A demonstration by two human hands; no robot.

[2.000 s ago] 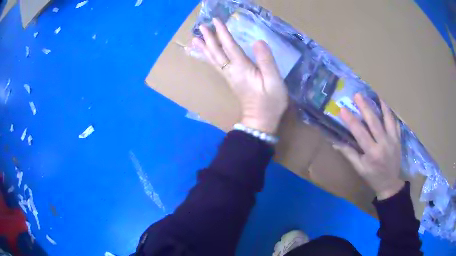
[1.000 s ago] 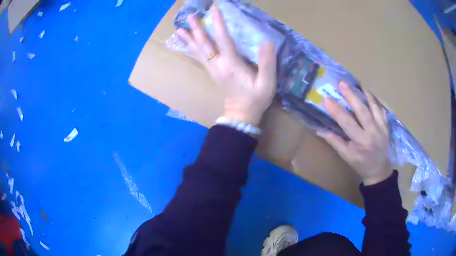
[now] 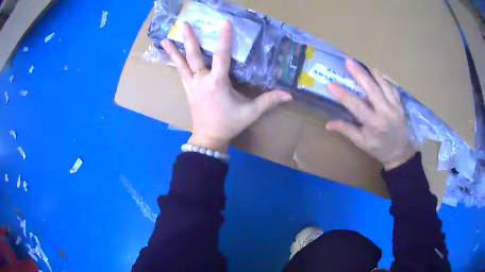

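Note:
A row of bagged units lies along a cardboard sheet. The left bagged unit shows a silver-white face. The right bagged unit shows a white printed face, yellow tape and a green circuit board. My left hand lies with spread fingers on the left unit, its thumb at the row's near edge. My right hand rests with spread fingers on the right unit and hides its right end. Both hands press flat and grip nothing.
Crinkled clear bags reach past the cardboard's right end. White scraps lie scattered on the blue floor. A red object is at the lower left. A shoe shows at the bottom. More cardboard is at the upper left.
The cardboard and row appear further left and less tilted in view. My left hand has shifted toward the near edge, its thumb now off the unit's face. My right hand stays on the right unit.

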